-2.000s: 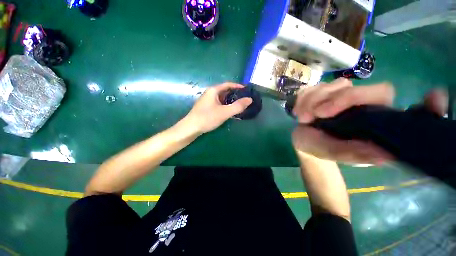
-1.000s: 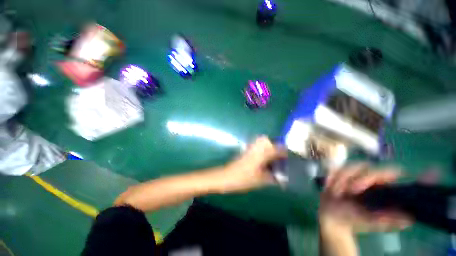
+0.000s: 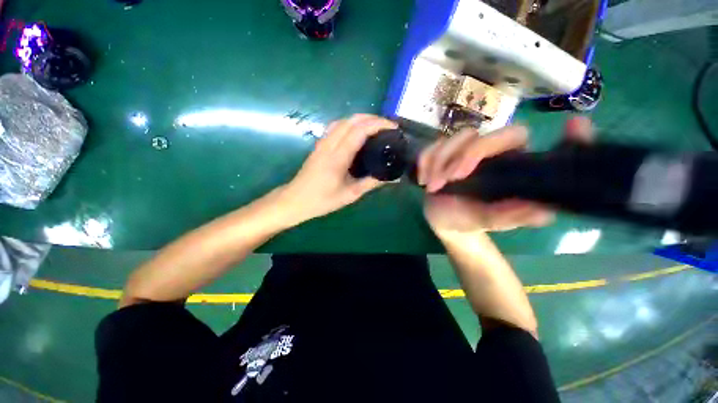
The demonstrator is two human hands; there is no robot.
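My left hand [image 3: 327,169] grips a small round black unit [image 3: 387,155] above the green bench, its round face turned toward the driver. My right hand [image 3: 480,177] is wrapped around the front of a thick black electric screwdriver [image 3: 598,179] with a pale label, lying nearly level and pointing left. The driver's nose is close to the unit. The bit is blurred, so I cannot tell whether it touches. The screw feeder [image 3: 504,49], white with blue sides, stands just beyond my hands, with its brassy pick-up plate [image 3: 475,96] at the near end.
A purple-lit unit [image 3: 313,16] stands at the top. A dark unit [image 3: 61,66] and a bubble-wrapped bundle [image 3: 38,142] are at left. A flat silvery disc [image 3: 160,142] lies on the green bench [image 3: 197,189]. Another unit [image 3: 586,90] is right of the feeder. A pale post is at upper right.
The view swung left and came back. Compared with the oldest frame, the driver and my right hand are further left, nearer the unit, and the unit's face has turned toward the driver.
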